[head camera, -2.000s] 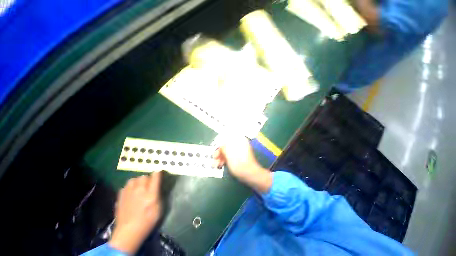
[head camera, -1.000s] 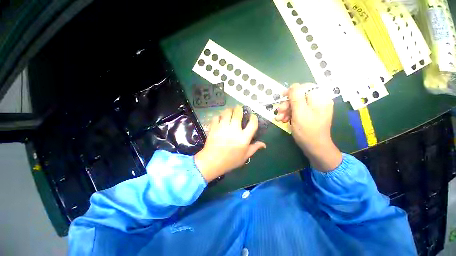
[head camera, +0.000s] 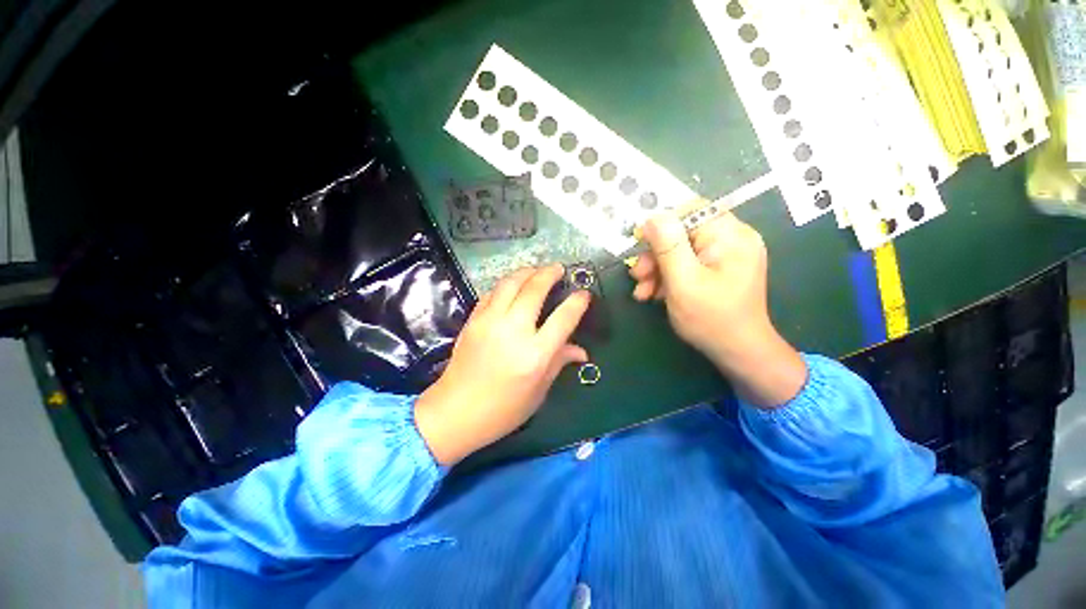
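My left hand (head camera: 506, 357) lies on the green mat, its fingers resting on a dark plate (head camera: 584, 294) that is mostly hidden under them; a pale ring outline shows on the plate. My right hand (head camera: 711, 280) holds thin tweezers (head camera: 741, 193), their tip pointing left near the plate. A white liner sheet (head camera: 560, 143) with two rows of black dots lies behind the hands, its lower right end partly behind my right fingers. Another small dark plate (head camera: 491, 211) with round openings lies left of the sheet. A small ring (head camera: 590, 374) lies beside my left thumb.
A glossy black blister tray (head camera: 357, 315) is at the left. Spare white adhesive sheets (head camera: 822, 119), yellow bundles (head camera: 935, 77) and a clear bag (head camera: 1063, 179) are at the upper right. Blue and yellow tape (head camera: 891, 292) marks the mat edge. A second black tray (head camera: 982, 405) is below right.
The view has turned and steadied since the first frame. The left hand has left the liner's edge and rests on the plate. Since the second frame, the tweezers show more clearly and the ring is uncovered.
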